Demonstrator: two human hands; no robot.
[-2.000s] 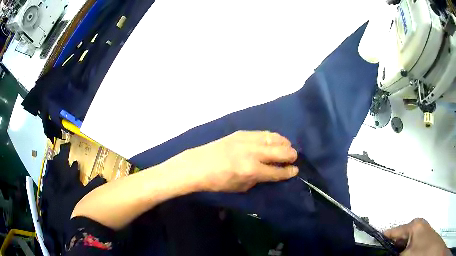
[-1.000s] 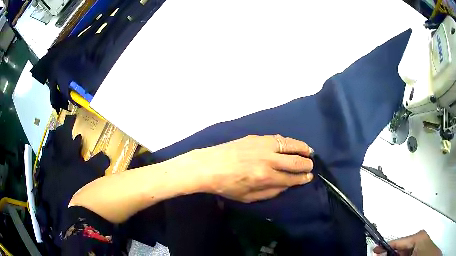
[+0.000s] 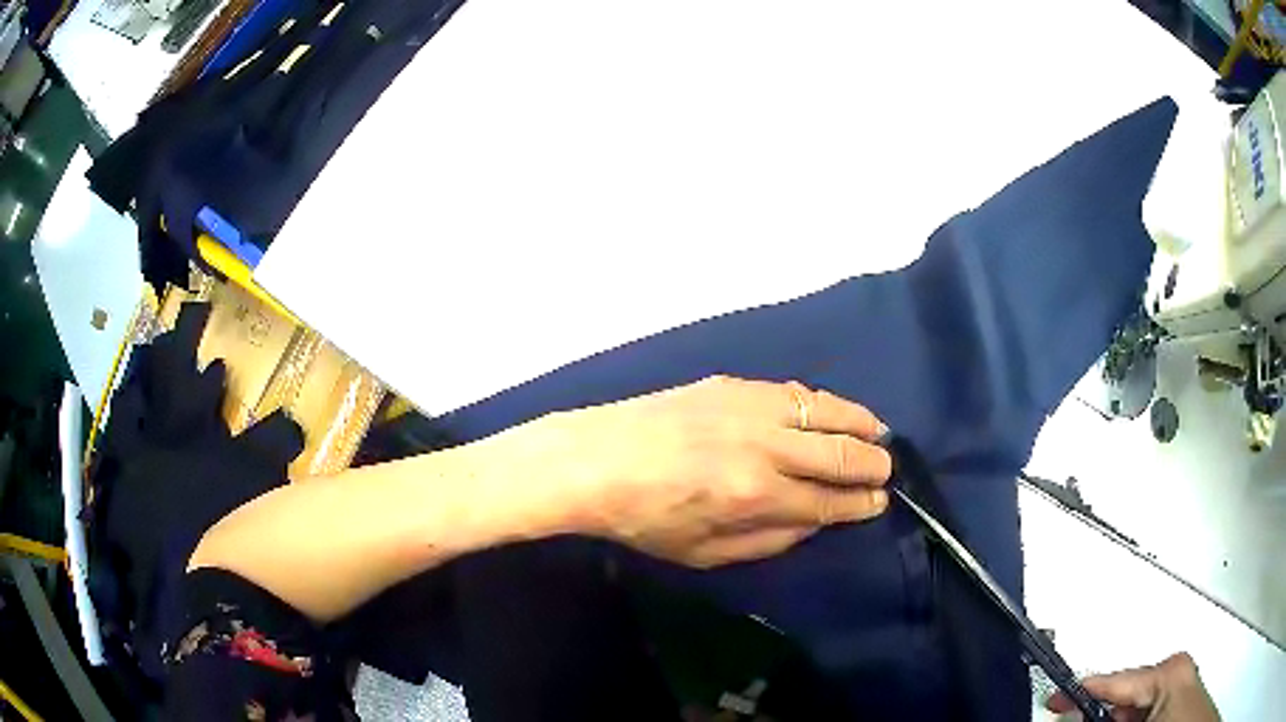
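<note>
A large dark navy garment panel [image 3: 846, 332] lies on the white table, its pointed tip at the upper right. My left hand [image 3: 762, 473], with a ring on one finger, holds the panel near its middle, fingertips together on the cloth. My right hand [image 3: 1149, 694] is at the lower right, partly cut off by the picture's edge, and holds the scissors [image 3: 980, 581]. Their long blades run up and left along the panel to just beside my left fingertips. The blade tips and the cloth under my fingers are hidden.
The sewing machine [image 3: 1227, 233] stands at the right. Dark cut pieces [image 3: 212, 148] with pale tags lie at the upper left. A cardboard box [image 3: 303, 374] and dark hanging cloth [image 3: 176, 437] are at the left, near a yellow bar. The white table [image 3: 635, 155] lies beyond the panel.
Since two seconds ago, the machine has shifted right in view and the panel's tip shows farther right. Both hands keep their holds, and the blades remain beside my left fingertips.
</note>
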